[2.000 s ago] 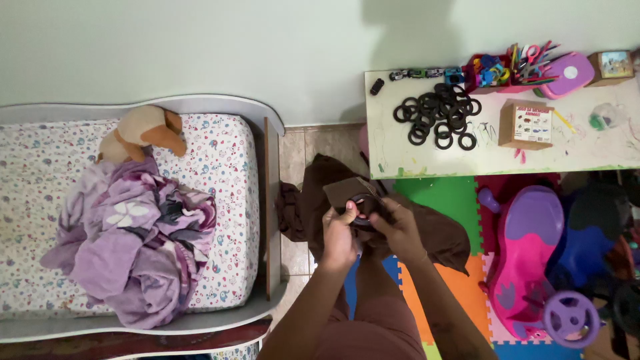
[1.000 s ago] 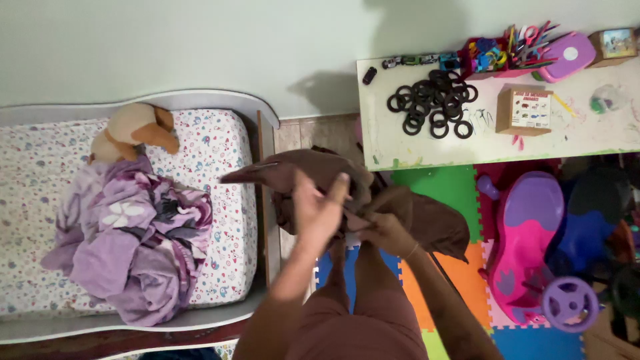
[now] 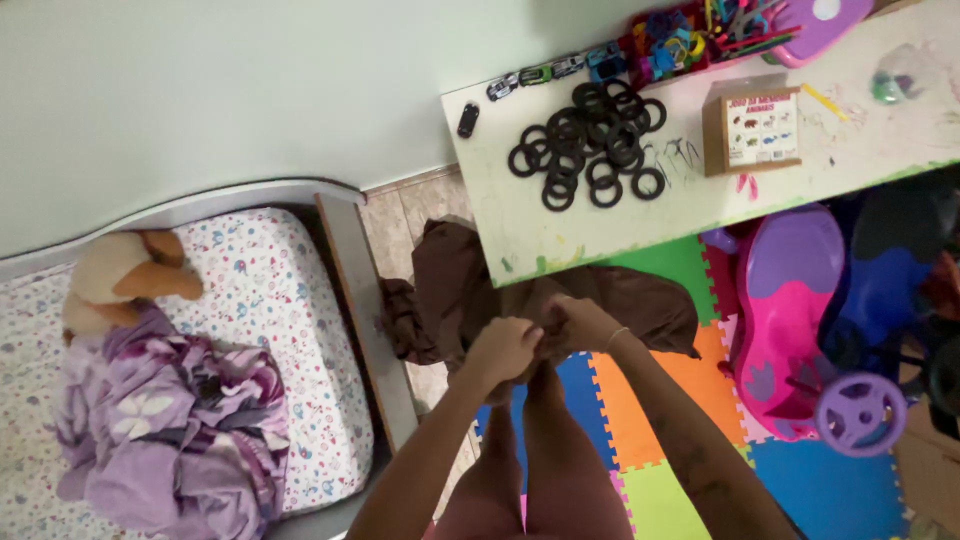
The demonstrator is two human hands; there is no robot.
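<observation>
A large dark brown cloth (image 3: 630, 304) hangs spread in front of my legs, over the floor and by the table's near corner. My left hand (image 3: 502, 349) grips its gathered edge, fingers curled. Close to its right, my right hand (image 3: 585, 322) pinches the same cloth, with a thin bracelet at the wrist. What lies between the fingertips is hidden. Another bunched part of brown cloth (image 3: 409, 322) lies at the left, beside the bed's end board; whether it is the same piece I cannot tell.
A white table (image 3: 517, 247) carries black rings (image 3: 570, 150), toy cars (image 3: 536, 75) and a cardboard box (image 3: 761, 131). At left, a bed (image 3: 322, 420) holds a purple blanket (image 3: 172, 442) and a plush toy (image 3: 124, 277). A pink and purple ride-on toy (image 3: 787, 322) stands right, on foam mats (image 3: 667, 405).
A dark flat piece seen in my hands two seconds ago is out of sight. One second ago the cloth reached left toward the bed; now both hands grip it close together. The view has moved nearer the table.
</observation>
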